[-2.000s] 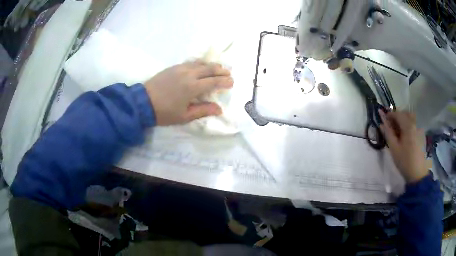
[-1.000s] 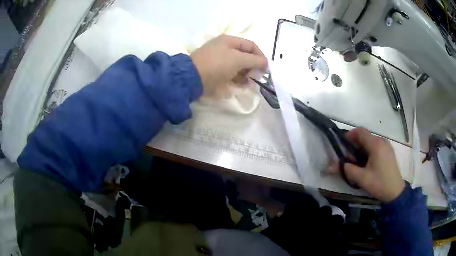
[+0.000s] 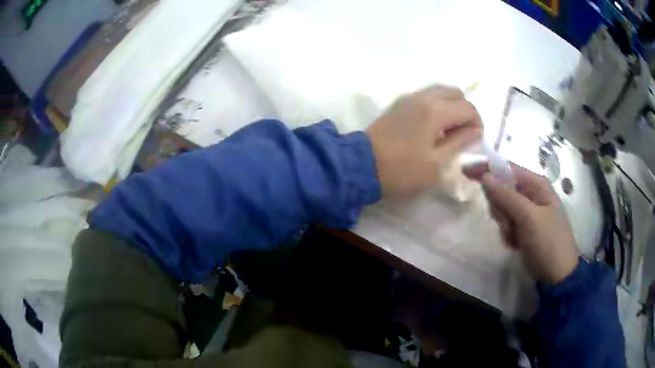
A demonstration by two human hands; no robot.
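Note:
My left hand (image 3: 429, 142) is over the machine table with its fingers pinched on a cream fabric piece (image 3: 460, 188). My right hand (image 3: 530, 215) is just right of it, thumb and fingers closed on a narrow white strip (image 3: 499, 169). The strip runs between the two hands, and the fingertips nearly meet. The image is blurred, so the exact grip on the cloth is hard to tell. Part of the fabric is hidden under my left hand.
The white sewing machine (image 3: 603, 93) stands at the right, with its needle plate (image 3: 528, 133) left of the head. Slim tweezers or snips (image 3: 623, 223) lie at the far right. Folded white panels (image 3: 136, 79) lie along the left table edge, with loose white cloth (image 3: 36, 237) at far left.
The black shears have left my right hand, which now holds the strip beside my left hand. The view has swung left, so the machine sits further right.

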